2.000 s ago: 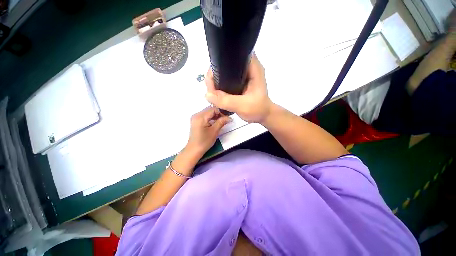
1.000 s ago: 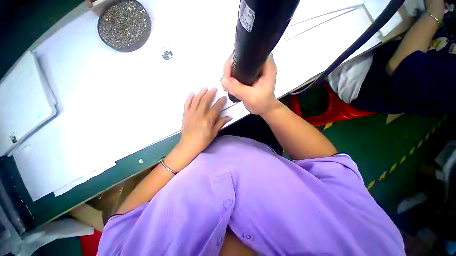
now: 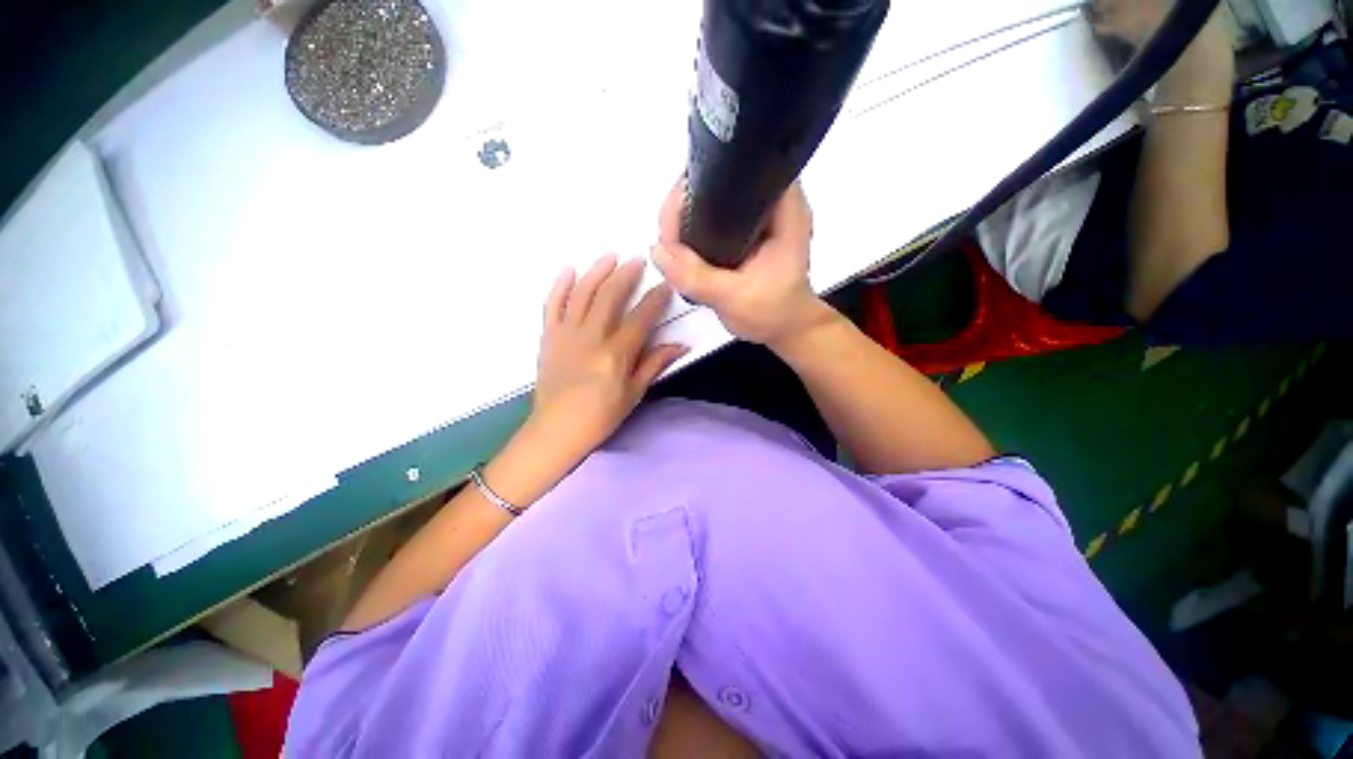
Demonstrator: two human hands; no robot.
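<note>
My right hand (image 3: pixel 752 274) is closed round the lower end of the thick black electric screwdriver (image 3: pixel 764 119), which stands nearly upright. Its tip is hidden by the hand. My left hand (image 3: pixel 597 349) lies flat, fingers spread, on a white panel (image 3: pixel 497 252) just left of the screwdriver. The panel's outline is hard to tell from the white sheets. A small dark spot (image 3: pixel 493 151) shows on the white surface. The round screw dish (image 3: pixel 364 67), full of grey screws, is at the upper left.
White panels (image 3: pixel 74 289) lie stacked at the left. The black cable (image 3: pixel 1061 148) curves down at the right. Another person's arm (image 3: pixel 1180 193) reaches over the bench at the upper right. A red stool (image 3: pixel 972 319) stands below it. Crumpled plastic (image 3: pixel 134 690) hangs at the lower left.
Since two seconds ago, my left hand has gone from pinched fingers by the screwdriver tip to lying flat. The view has shifted. The other person's arm has moved in the last second.
</note>
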